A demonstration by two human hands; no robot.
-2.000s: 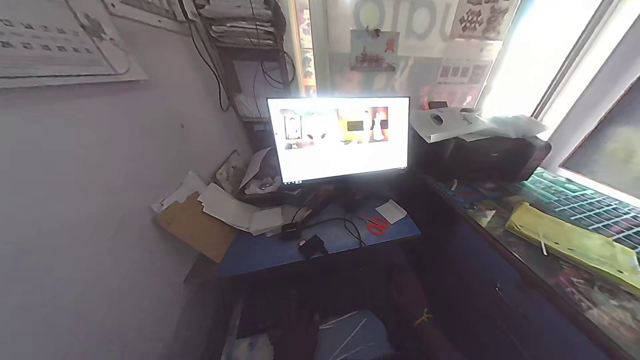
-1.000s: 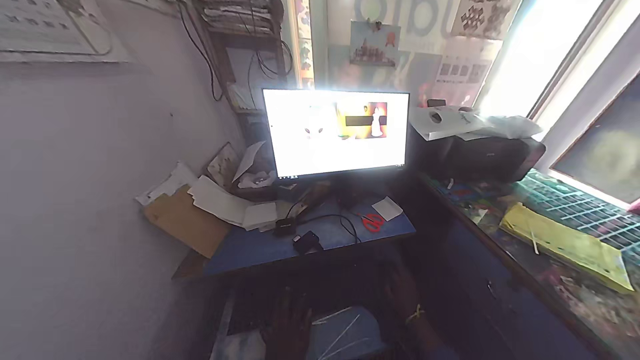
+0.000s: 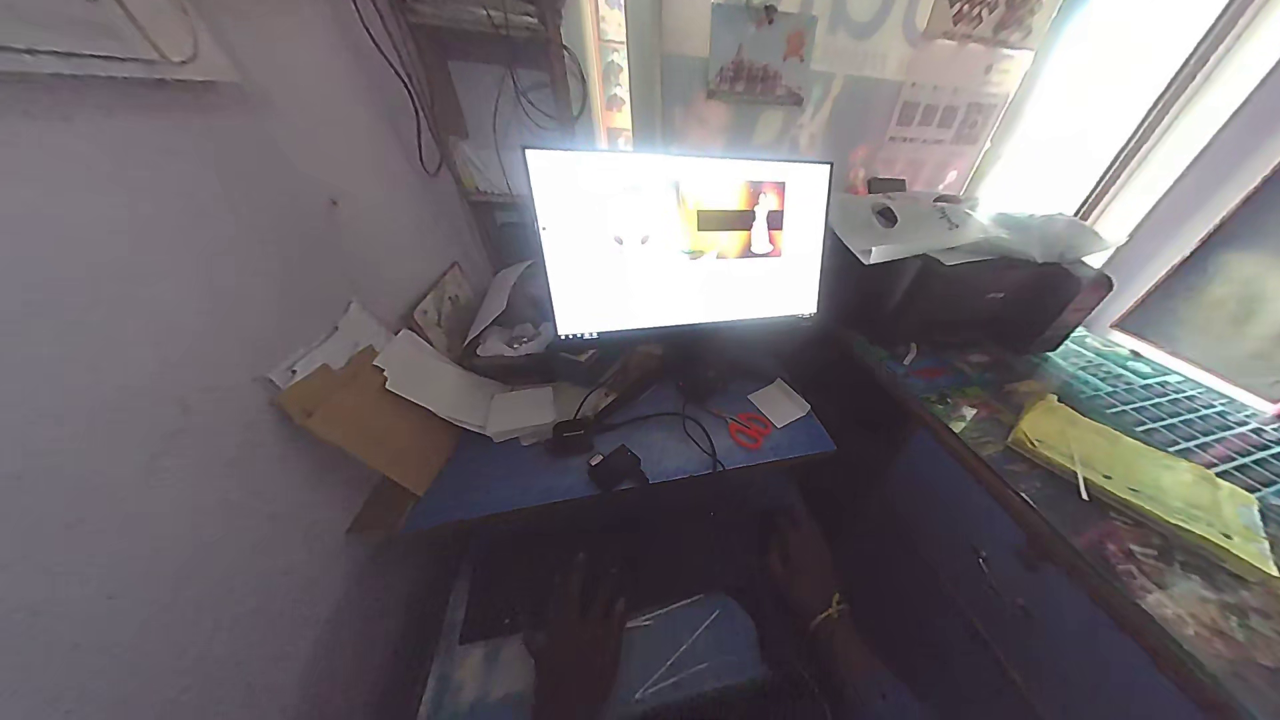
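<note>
A lit computer monitor stands at the back of a blue desk. Below the desktop, in deep shadow, my left hand lies palm down with its fingers forward, at what looks like a dark keyboard. My right hand, with a yellow band at its wrist, reaches forward into the shadow on the right; what lies under it cannot be made out. Between the hands is a blue surface with pale lines. Red-handled scissors, a white paper and a black adapter lie on the desktop.
Papers and brown cardboard lean against the left wall. Black cables cross the desktop. At right, a black printer with papers on top stands by a counter bearing a yellow plastic packet and a green wire rack.
The picture on the monitor has changed, with fewer images on its left side. My left hand shows farther forward and more plainly than two seconds ago.
</note>
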